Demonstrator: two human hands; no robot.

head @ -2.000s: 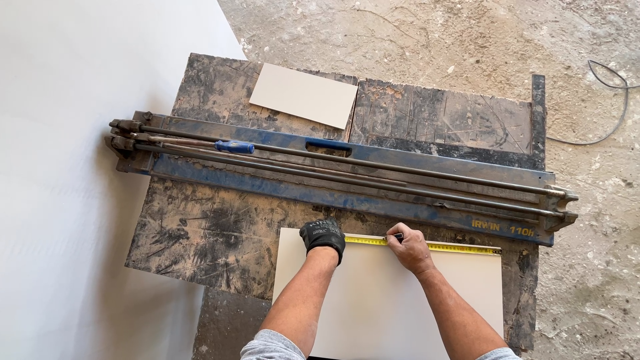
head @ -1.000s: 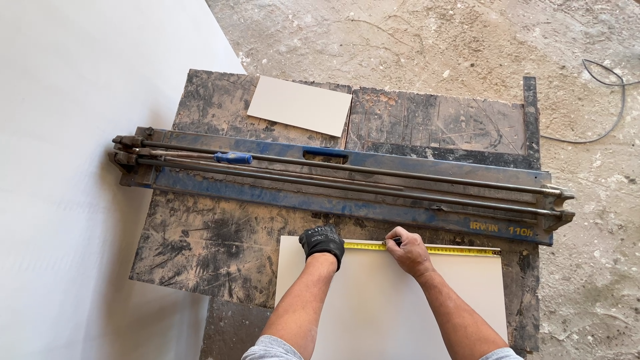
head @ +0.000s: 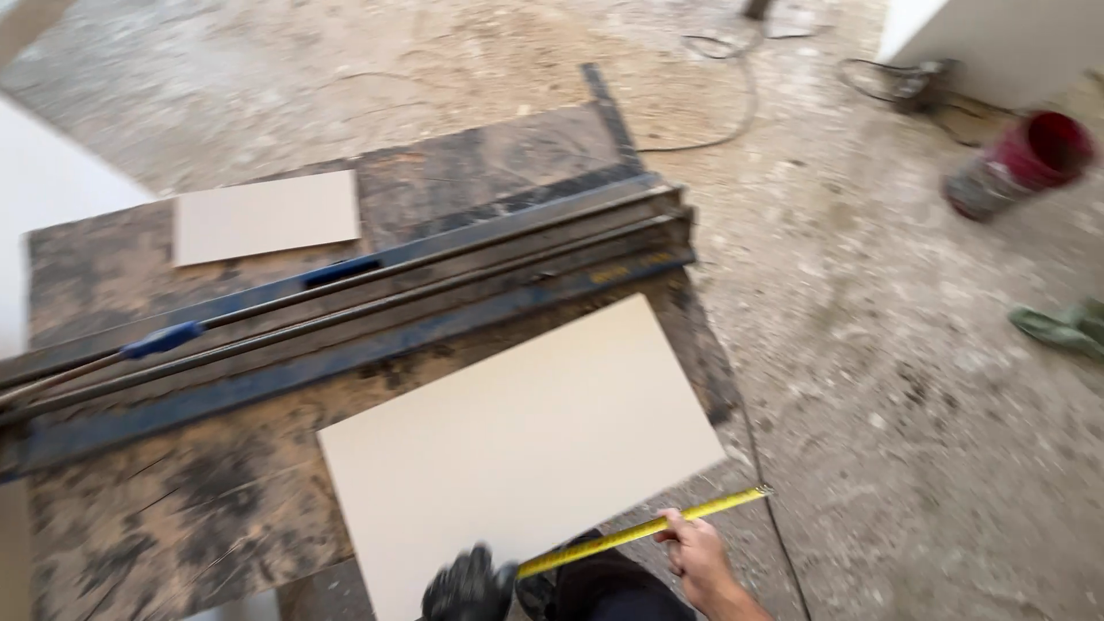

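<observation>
My left hand, in a black glove, is at the near edge of a large cream tile, by the near end of a yellow tape measure blade; the tape's case is not seen, so its hold is partly hidden. My bare right hand pinches the blade closer to its hooked end, right of the tile. Beyond the tile, a blue manual tile cutter with metal rails lies across the worn wooden board. Its blue-gripped handle rests along the rails at the left.
A smaller cream tile lies on the worn board behind the cutter. A red bucket, a green cloth-like item and a power tool with a cord are on the rough floor at the right. A thin cable runs beside the board.
Both hands have brought the tape measure from the large tile's far edge to its near side. The large tile now lies askew to the cutter. The view has swung to the right.
</observation>
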